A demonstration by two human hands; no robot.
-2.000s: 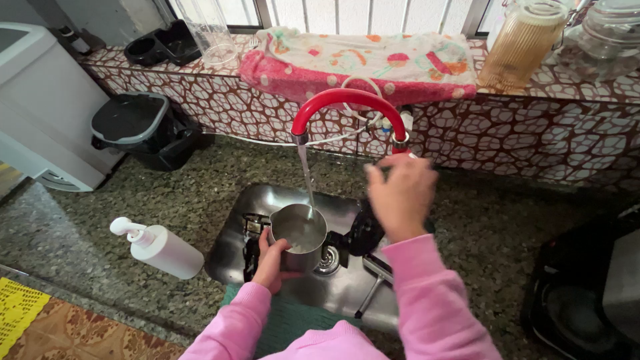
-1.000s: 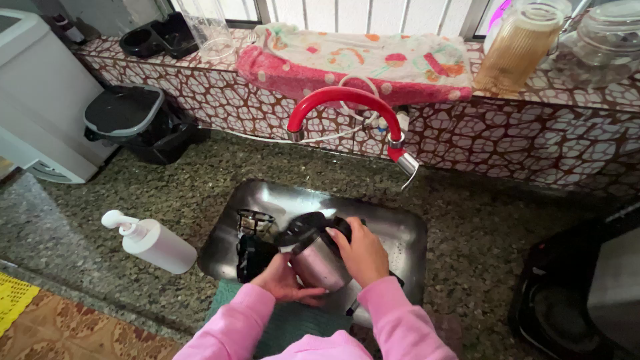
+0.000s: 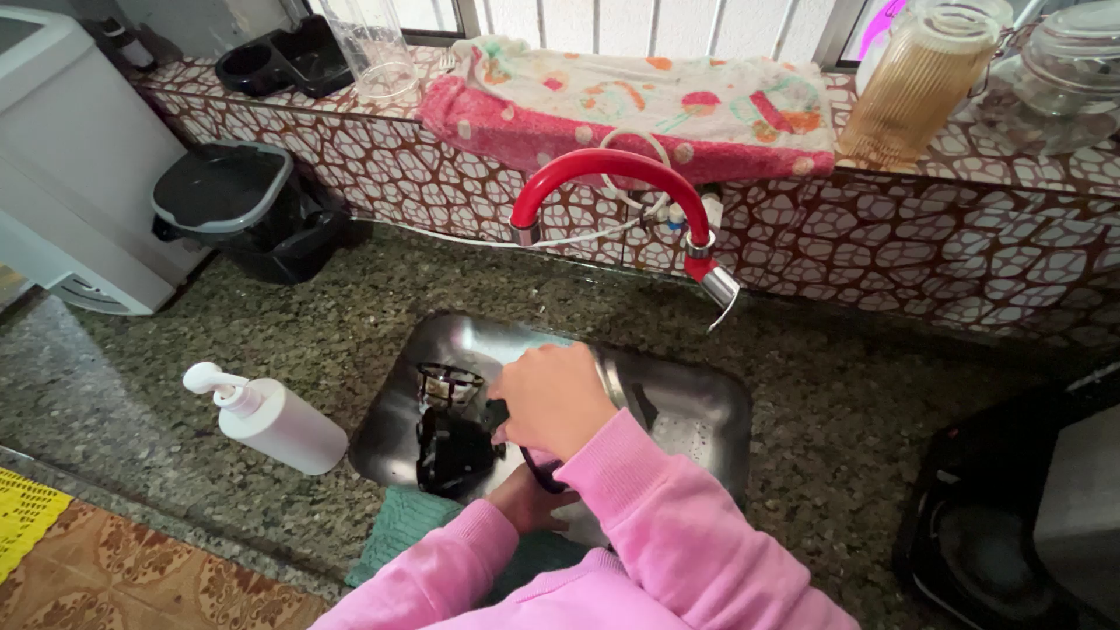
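Note:
My right hand point(image 3: 556, 398) is over the middle of the steel sink point(image 3: 726, 420), fingers curled down beside a small black part; its grip is hidden. Below it, my left hand point(image 3: 529, 499) is partly covered by my right sleeve, near a dark curved edge. A metal rim point(image 3: 612, 376) shows just right of my right hand; the rest of that vessel is hidden. In the sink's left side lie a black plastic part point(image 3: 451, 451) and a round black-framed basket point(image 3: 448, 385). The red faucet point(image 3: 612, 162) arches behind, with no water running.
A white pump bottle point(image 3: 284, 429) stands left of the sink. A green cloth point(image 3: 398, 525) lies at its front edge. A black bin point(image 3: 232, 192) is at the back left, a black appliance point(image 3: 971, 516) at the right. A towel point(image 3: 630, 96) and glass jars point(image 3: 927, 83) line the ledge.
Water ran from the faucet into a metal pitcher in my left hand; the stream has stopped. My right hand has moved from the faucet to the sink, then leftward over it.

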